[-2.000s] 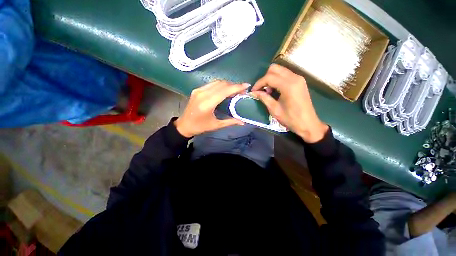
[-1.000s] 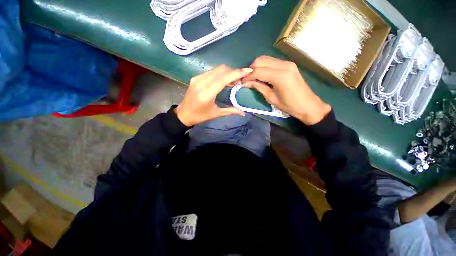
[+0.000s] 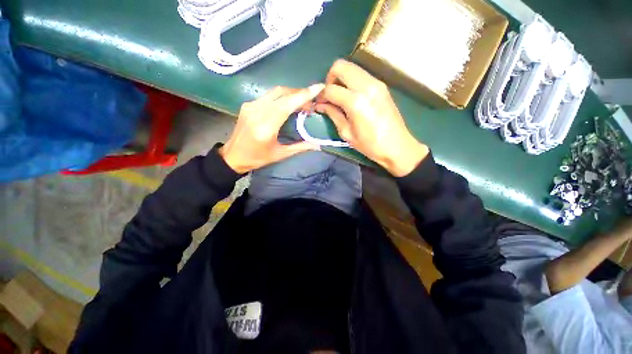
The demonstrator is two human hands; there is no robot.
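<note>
A white plastic frame (image 3: 303, 131) is held above the lap at the edge of the green bench. My left hand (image 3: 267, 128) grips its curved left end between thumb and fingers. My right hand (image 3: 367, 117) holds the right part and covers most of it. The fingertips of both hands meet at the frame's upper rim. Any small part between the fingertips is too hidden to tell.
The green bench (image 3: 138, 52) bears stacked white frames (image 3: 239, 41) at upper left and more stacked frames (image 3: 530, 90) at right. A carton (image 3: 461, 93) of pale slivers lies between them. A small metal parts heap (image 3: 592, 173), a neighbour's arm (image 3: 589, 256) and a red stool (image 3: 161, 131) also show.
The view has shifted, so the bench things sit further left and slightly higher. My right hand has turned and covers more of the frame. Both hands still hold it.
</note>
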